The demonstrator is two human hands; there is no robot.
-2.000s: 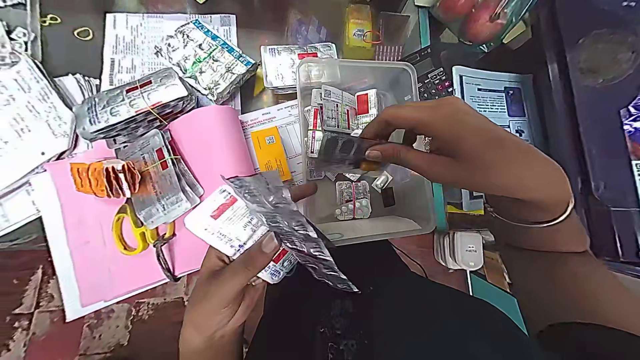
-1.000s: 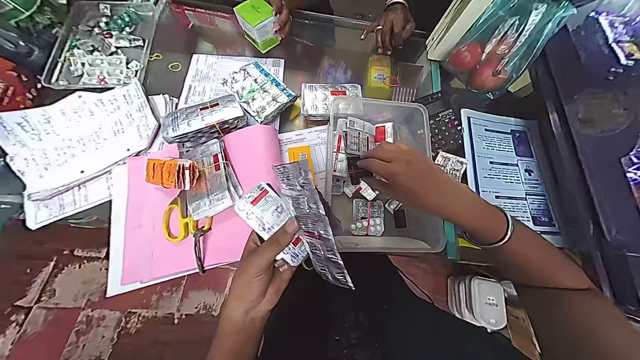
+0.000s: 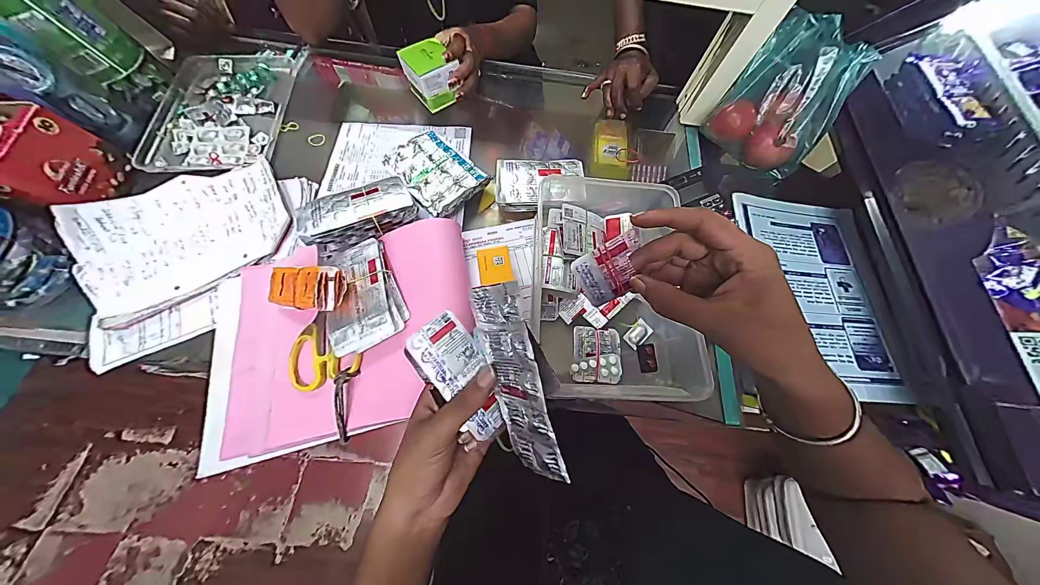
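My left hand [image 3: 447,455] grips several blister strips of tablets [image 3: 520,382], one of them long and silvery and hanging down past my fingers. My right hand [image 3: 699,284] is over a clear plastic box [image 3: 691,378], thumb and fingers around the edge of a pinkish-red blister strip [image 3: 605,268]. Inside the box lie more strips, some bound with bands, and a small blister of white tablets [image 3: 597,367]. Left of my left hand, yellow-handled scissors [image 3: 313,357], an orange strip [image 3: 305,288] and banded silver blister packs [image 3: 366,305] rest on pink paper [image 3: 431,260].
Across the glass counter, one person's hand holds a green box [image 3: 429,73]; another hand rests by a yellow item [image 3: 611,146]. Handwritten papers [image 3: 179,236] and a tray of small packs [image 3: 219,114] are at left. A bag of red fruit [image 3: 772,122] and a printed sheet [image 3: 821,292] are at right.
My right hand, lower among the box's contents a second ago, is now raised with a pinkish-red strip at its fingertips. My left hand still holds its strips.
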